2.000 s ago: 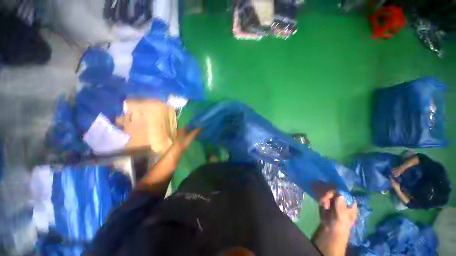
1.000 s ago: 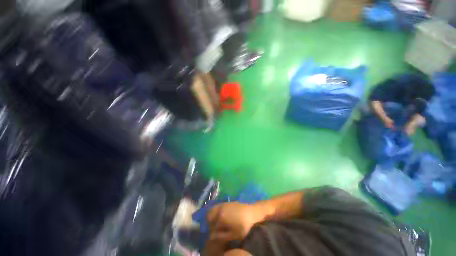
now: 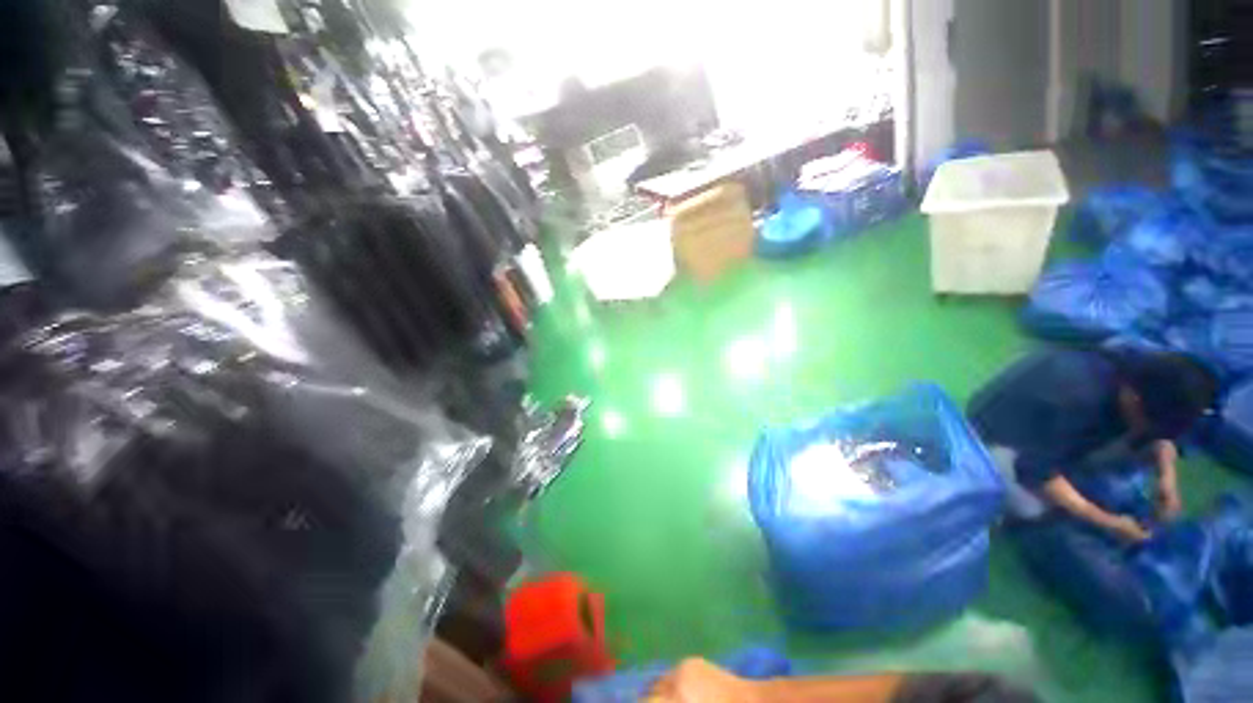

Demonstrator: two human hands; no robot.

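Note:
My right hand is at the bottom edge, partly cut off, its forearm coming in from the right. Thin blue plastic bag shows on both sides of the hand, and the hand appears closed on it; the fingertips are hidden. My left hand is not in view. Dark bagged garments under clear glossy film fill the left side, close to me and blurred.
A red stool stands left of my hand. An open, filled blue sack stands ahead right. A person bends over blue sacks beside it. Behind are a white tub, a brown carton and a bench.
The view has swung up and left, bringing in the bench and tub. My right hand has dropped to the bottom edge. My left hand, visible two seconds ago, is out of view.

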